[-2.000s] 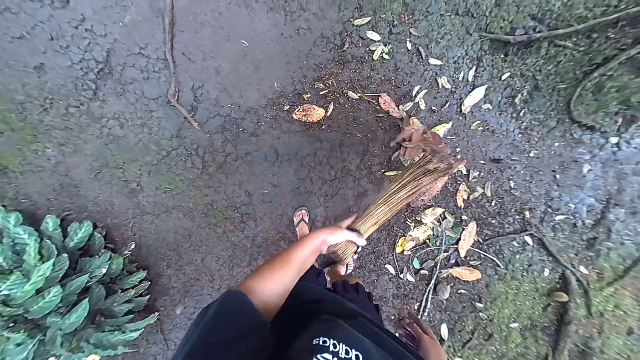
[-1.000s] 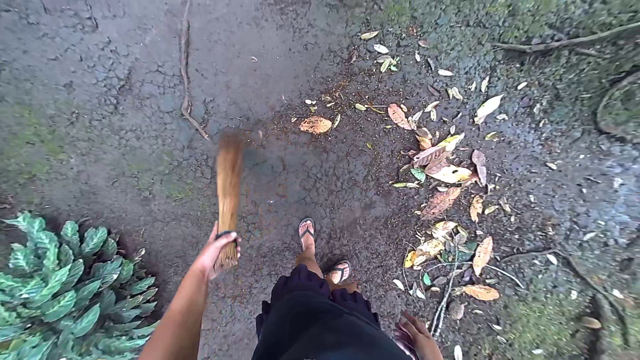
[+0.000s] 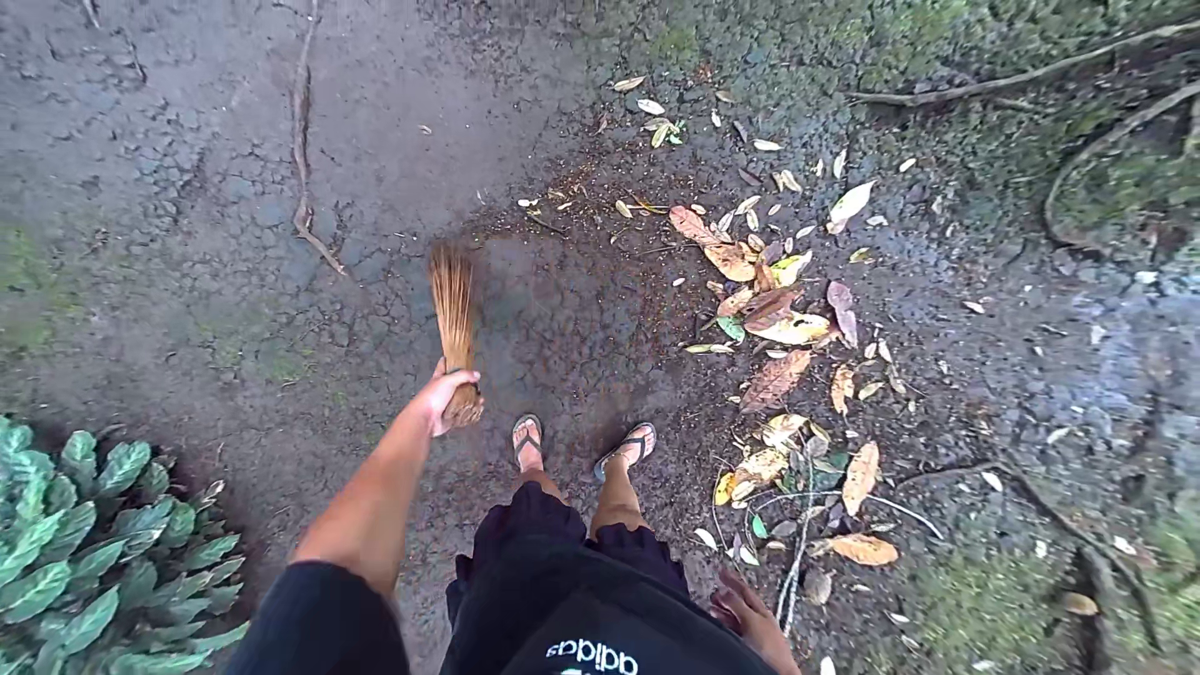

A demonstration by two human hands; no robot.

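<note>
My left hand (image 3: 448, 394) is closed around the bound butt of a stick broom (image 3: 454, 314), whose bristles point away from me over bare dark soil. Its tips are slightly blurred near the ground. At the lower right, my right hand (image 3: 739, 605) hangs beside my dark shirt, with nothing visible in it; its fingers are partly bent. Fallen leaves, brown, yellow and a few green, lie in a loose band on the right, among them a curled brown leaf (image 3: 776, 380) and a yellowish leaf (image 3: 795, 328).
My feet in flip-flops (image 3: 626, 450) stand between the broom and the leaves. A leafy green plant (image 3: 84, 544) grows at the lower left. A thin exposed root (image 3: 302, 141) crosses the soil at the upper left. More roots (image 3: 1012, 86) run through mossy ground at the right.
The broom went from the leaves on the right over to the left, and is now somewhat nearer my feet than one second ago. A brown leaf left of the band has moved out of its earlier spot.
</note>
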